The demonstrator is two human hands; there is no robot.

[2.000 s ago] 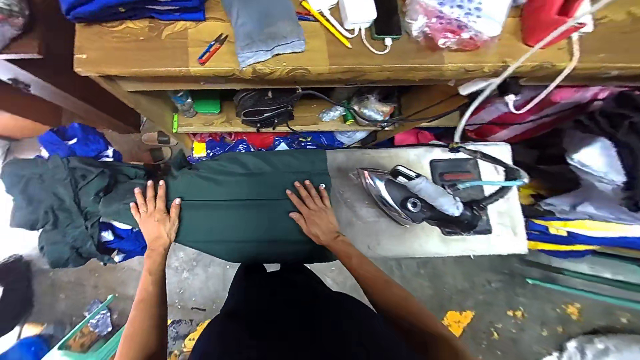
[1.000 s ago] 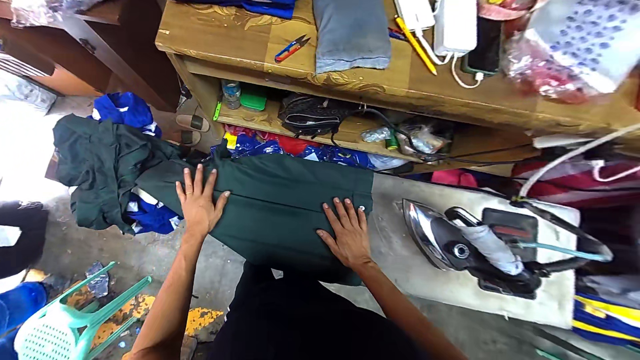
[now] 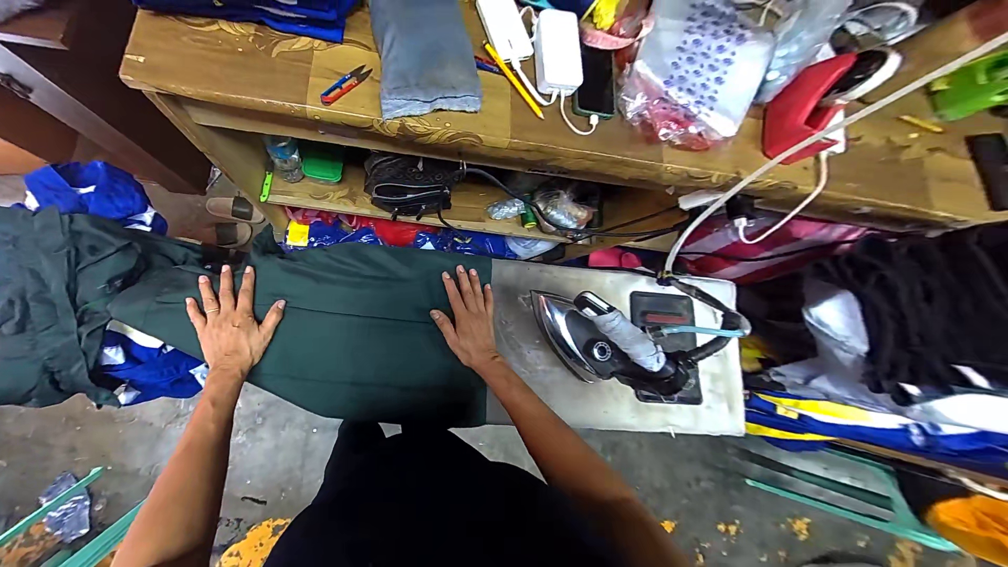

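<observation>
A dark green cloth garment [image 3: 358, 339] lies spread over the ironing board [image 3: 516, 346], its bunched part [image 3: 55, 291] off to the left. Flat on the cloth, fingers apart, my left hand [image 3: 235, 323] touches it near the left part of the board. My right hand [image 3: 470, 319] presses palm down near the garment's right edge, also with fingers apart. To the right of that hand, an electric iron [image 3: 606, 346] with a wrapped handle rests partly on a dark rest plate [image 3: 669, 307]. Neither hand touches the iron.
Behind the board runs a wooden table [image 3: 260, 71] with thread snips [image 3: 345, 85], folded grey cloth [image 3: 425, 55], a phone [image 3: 595, 83] and chargers. The iron's cable [image 3: 728, 323] rises at the right. Blue garments [image 3: 90, 189] lie at left; a green plastic frame [image 3: 858, 496] stands lower right.
Both hands stay flat on the green cloth in much the same places. The iron has not moved on the board. The view has shifted.
</observation>
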